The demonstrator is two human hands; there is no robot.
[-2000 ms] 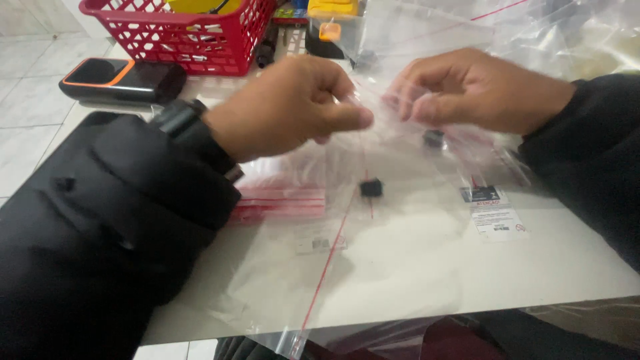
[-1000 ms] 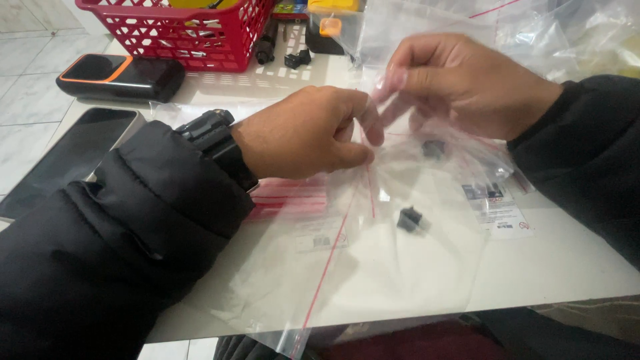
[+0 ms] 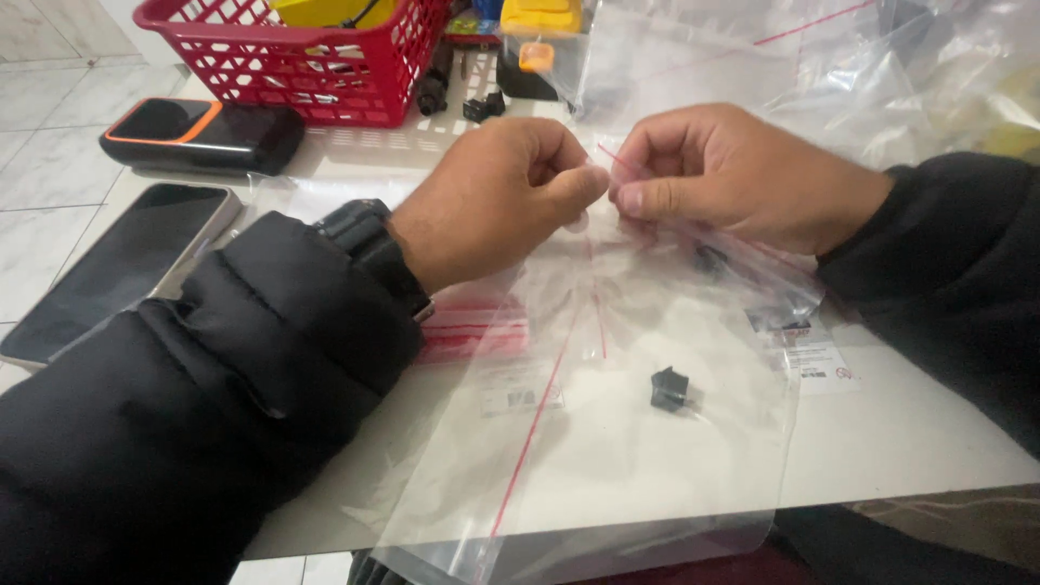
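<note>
My left hand (image 3: pixel 520 191) and my right hand (image 3: pixel 723 175) pinch the top of a clear plastic zip bag (image 3: pixel 597 309) with a red line, fingertips close together. A small black part (image 3: pixel 670 390), perhaps a rocker switch, lies at the bag's lower part; whether it is inside cannot be told. Another dark part (image 3: pixel 711 260) shows through plastic under my right hand. A larger clear bag (image 3: pixel 634 479) with a red seal line lies beneath and hangs over the table's front edge. Printed labels (image 3: pixel 821 357) show at the right, and red-striped zip bags (image 3: pixel 475 333) by my left cuff.
A red plastic basket (image 3: pixel 325 73) stands at the back left, with small black parts (image 3: pixel 483 106) beside it. A black device with an orange rim (image 3: pixel 203 134) and a smartphone (image 3: pixel 122 268) lie at the left. Clear plastic bags (image 3: pixel 756 73) pile up at the back right.
The small black part under my hands has shifted and turned since the earliest frame. My right hand has come closer to my left fingertips, and both still hold the plastic.
</note>
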